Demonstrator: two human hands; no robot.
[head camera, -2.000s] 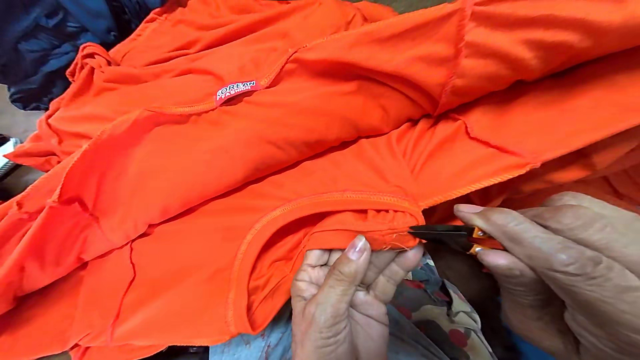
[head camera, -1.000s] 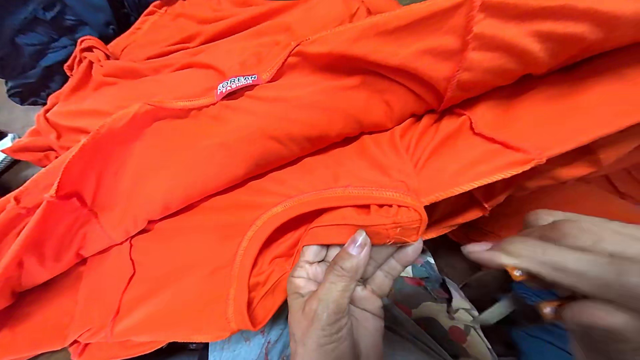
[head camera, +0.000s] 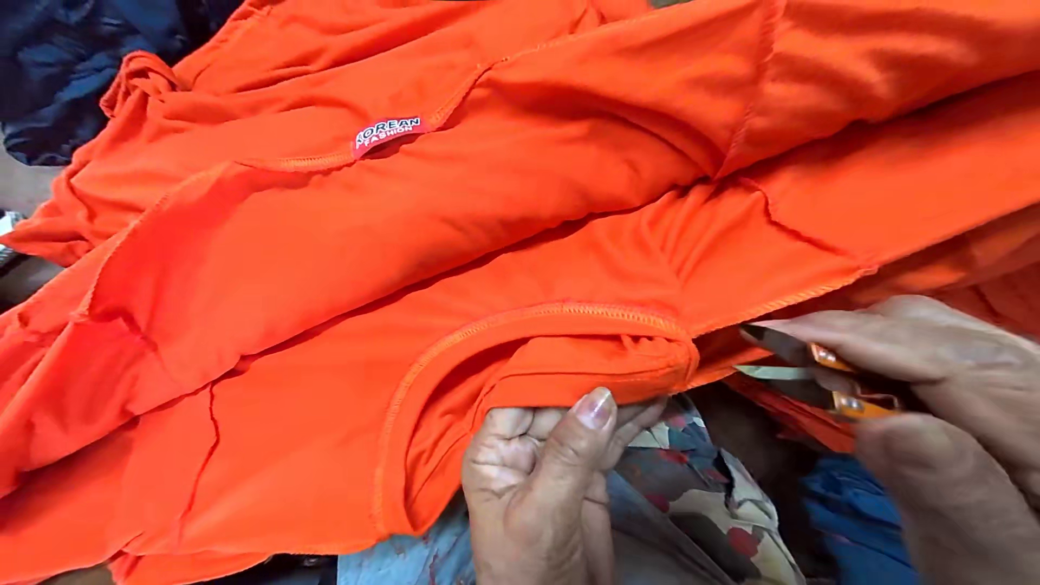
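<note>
An orange knit garment (head camera: 455, 227) with overlocked seams and a small red label (head camera: 388, 136) bearing writing spreads across the view. My left hand (head camera: 548, 487), at the lower middle, pinches the folded edge of its curved, banded opening (head camera: 585, 313) between thumb and fingers. In my right hand (head camera: 951, 390), at the right, is a pair of thread snips (head camera: 812, 370) with orange handle parts. The blades stand apart, pointing left, close to the right end of the banded opening. Part of the snips is hidden by my fingers.
Dark navy fabric (head camera: 73, 73) lies at the upper left. Below the garment are a patterned cloth (head camera: 707, 487) with red spots, light blue fabric (head camera: 439, 544) and a blue cloth (head camera: 853, 520). A small white object (head camera: 8, 231) shows at the left edge.
The snips were at the folded edge by my left fingers, then moved right and down with my right hand; now they are nearer the garment again, blades apart. My left hand keeps its pinch.
</note>
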